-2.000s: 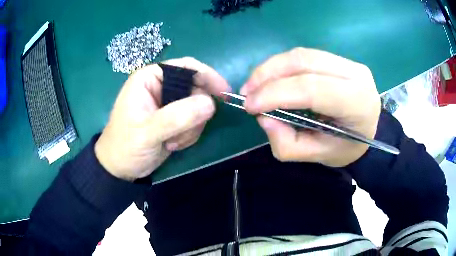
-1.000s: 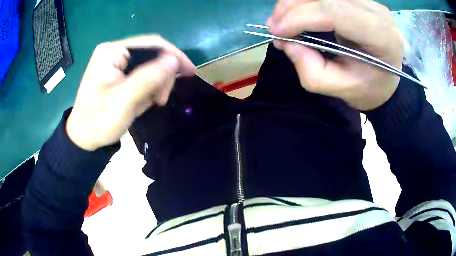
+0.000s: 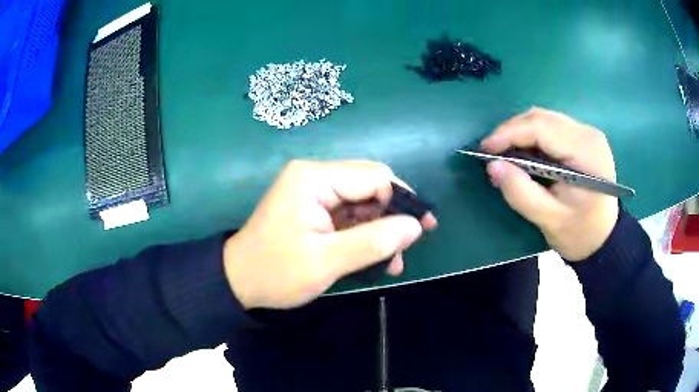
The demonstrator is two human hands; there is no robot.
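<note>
My left hand (image 3: 314,233) pinches a small black workpiece (image 3: 408,202) between thumb and fingers above the front of the green table; the fingers hide much of it. My right hand (image 3: 556,168) holds slim silver tweezers (image 3: 571,177), their points towards the left, close together and apart from the workpiece. I cannot tell whether a tiny part is between the points. A pile of small silver-white parts (image 3: 299,92) lies beyond my left hand. A pile of small black parts (image 3: 458,60) lies to its right.
A long black-edged sheet of tiny parts (image 3: 119,115) with white tabs lies at the left on the green table (image 3: 207,176). A blue basket (image 3: 29,65) is at the upper left corner. A dark item (image 3: 687,96) is at the right table edge. Clear plastic and red show beyond it.
The view has shifted back over the table, so both piles show. My left hand has moved right with the workpiece, which is now turned differently. The tweezers have moved away from it.
</note>
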